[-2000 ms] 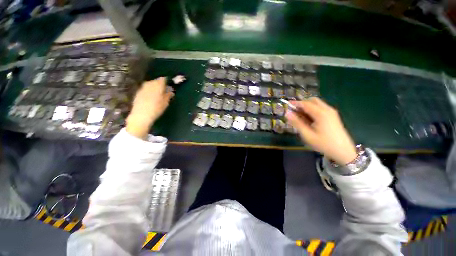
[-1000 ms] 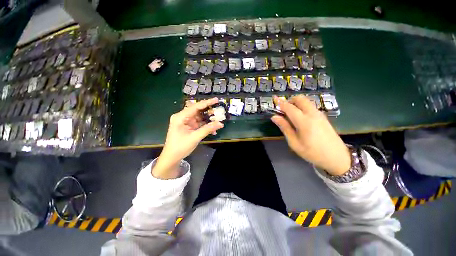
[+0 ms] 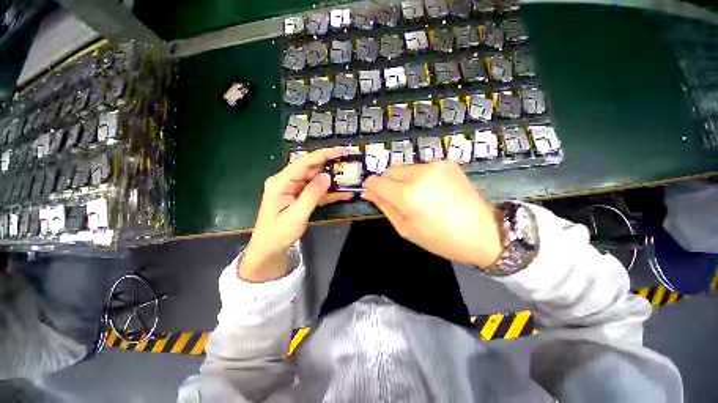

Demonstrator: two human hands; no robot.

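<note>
My left hand (image 3: 293, 201) holds a small black device housing (image 3: 346, 174) with a pale inside, over the near left edge of the blister tray (image 3: 504, 164). My right hand (image 3: 433, 206) is at the housing's right side, its fingertips closed on a thin tool (image 3: 351, 189) that lies along the housing's near edge. The tray holds rows of grey and white square batteries (image 3: 398, 116) with yellow edges. A second dark housing (image 3: 236, 94) lies on the green bench to the left of the tray.
Stacked blister trays (image 3: 75, 157) stand at the left on the green bench (image 3: 224, 173). A metal rail (image 3: 228, 36) runs behind. Another clear tray shows at the far right edge. Stool rings and yellow-black striped tape (image 3: 504, 325) are on the floor below.
My left hand first reached to the bench at left, then came to the tray's near edge with a housing. My right hand has moved left from the tray to meet it.
</note>
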